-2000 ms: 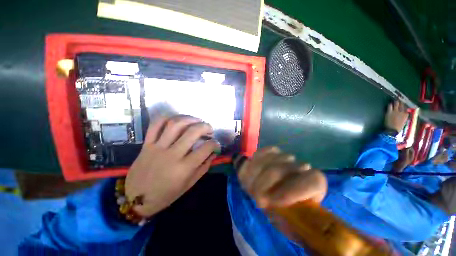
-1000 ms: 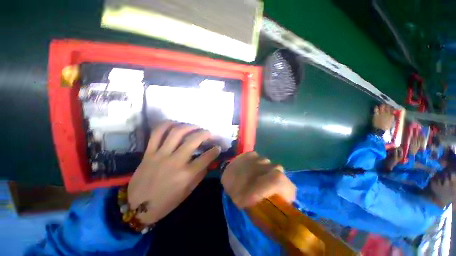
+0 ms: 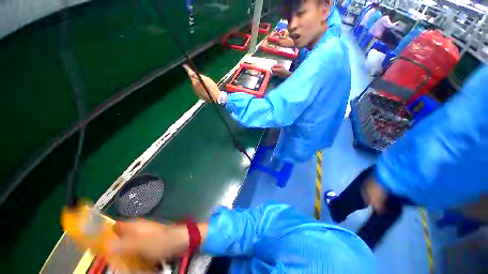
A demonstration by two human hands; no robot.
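My right hand (image 3: 144, 241), with a red band at the wrist, is at the lower left, blurred. It is closed on the yellow-orange electric screwdriver (image 3: 88, 227), whose dark cord runs upward. Parts of the red frame (image 3: 98, 265) show below the hand at the bottom edge; most of the frame and tablet is cut off or hidden. The pale adhesive sheet (image 3: 58, 258) lies at the lower left, partly cut off. The round mesh-like dish (image 3: 140, 193) stands on the green bench beyond my hand. My left hand is out of the picture.
A chipped white rail (image 3: 160, 140) separates bench and green belt. A person in a blue smock (image 3: 299, 91) sits further along, one hand over the rail, near red-framed tablets (image 3: 249, 78). Another blue-sleeved person (image 3: 439, 150) stands at right. A crate (image 3: 380, 120) with red bags is in the aisle.
The view has swung right and up along the line. The tablet has dropped almost out of view and my left hand has left it. My right hand still holds the screwdriver, now beside the dish.
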